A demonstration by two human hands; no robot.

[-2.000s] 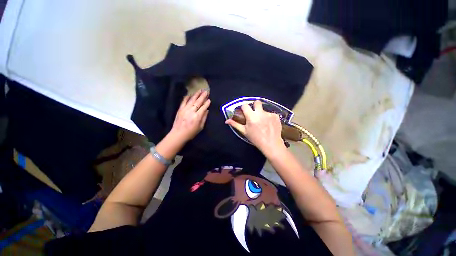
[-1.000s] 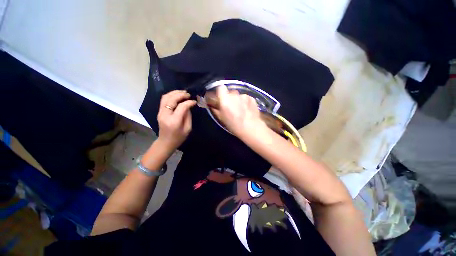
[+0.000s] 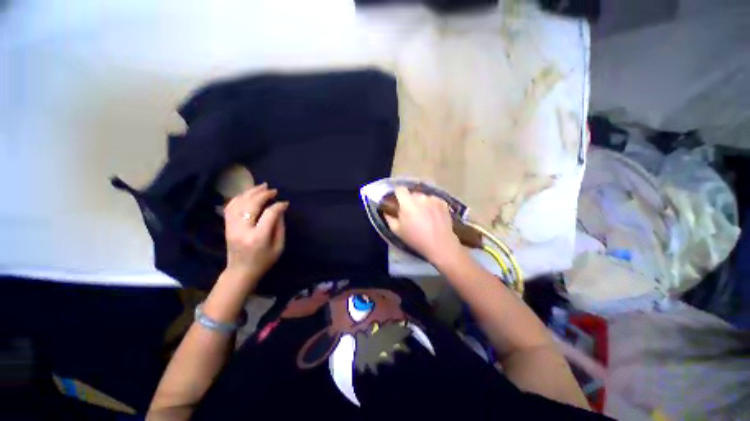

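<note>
A black garment (image 3: 329,123) lies on the padded table (image 3: 469,90), with a round opening showing pale table near my left hand. My left hand (image 3: 253,230) is at this opening, fingers bent onto the cloth; whether it pinches the cloth is unclear. My right hand (image 3: 421,222) grips the brown handle of the steam iron (image 3: 377,194). The iron's pointed tip faces left, over the garment's right edge, and its rear is over the table cover. Yellow hoses (image 3: 503,261) leave its back.
Pale plastic and cloth bundles (image 3: 687,218) lie right of the table, with a red basket (image 3: 594,349) below them. Dark clothing (image 3: 66,329) is at the lower left. The table cover has brown stains. A dark item shows at the top edge.
The view has turned, so the table sits straighter. The iron has moved right, away from my left hand to the garment's right edge. The opening in the garment shows again.
</note>
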